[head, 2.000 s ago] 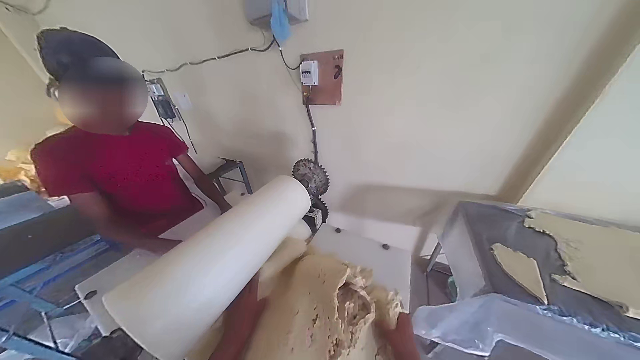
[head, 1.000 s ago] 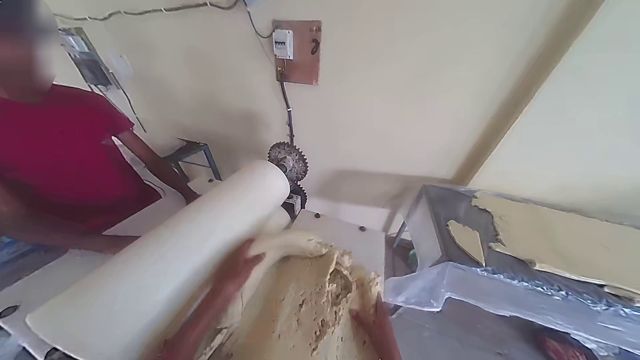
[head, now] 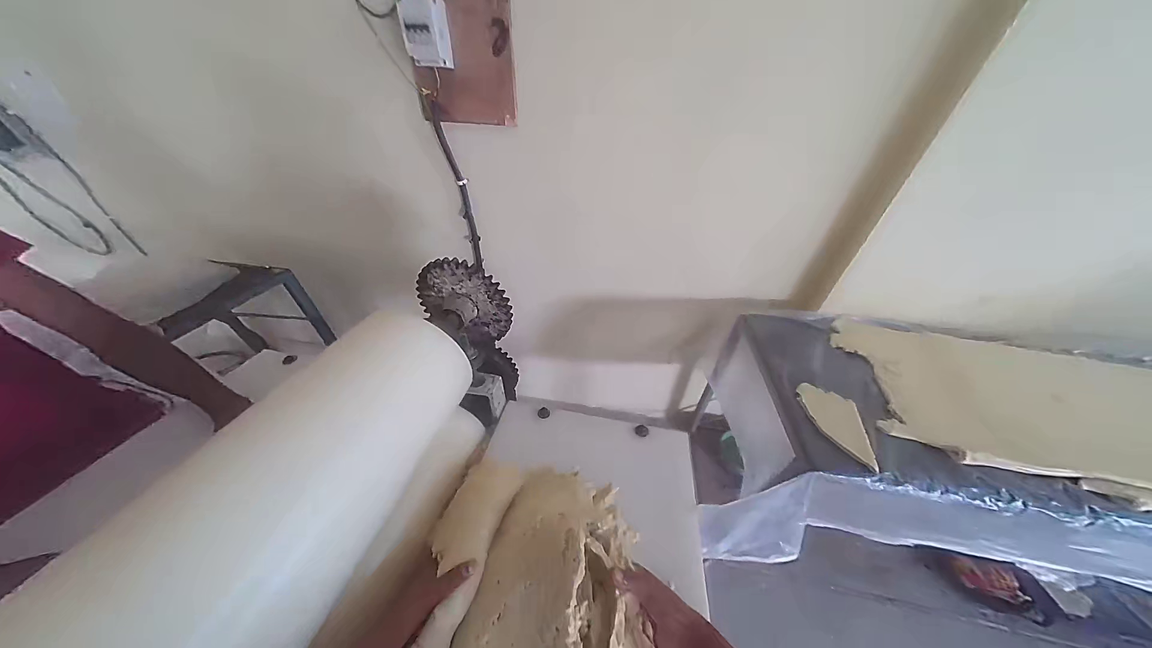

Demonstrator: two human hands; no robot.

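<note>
A thick folded slab of rough dough [head: 531,562] lies on the white board at the bottom middle, beside the lower roller. My left hand [head: 418,598] grips its left edge, thumb on top, next to the rollers. On its torn right edge my right hand [head: 661,607] is closed. A large white roller [head: 261,477] runs diagonally across the left side, with a lower roller [head: 423,495] beneath it. Dark toothed gears [head: 463,301] stand at the rollers' far end. The undersides of the dough and most of my fingers are hidden.
A plastic-covered table [head: 765,360] at the right holds a large dough sheet [head: 1017,396] and a small dough piece [head: 837,423]. A co-worker's arm [head: 117,333] reaches behind the large roller. The white board [head: 621,459] bears dark bolts. A switch box [head: 425,31] hangs on the wall.
My left hand has moved down from the dough's upper part to its left edge. The dough's left flap is now folded over. The view has shifted down and right.
</note>
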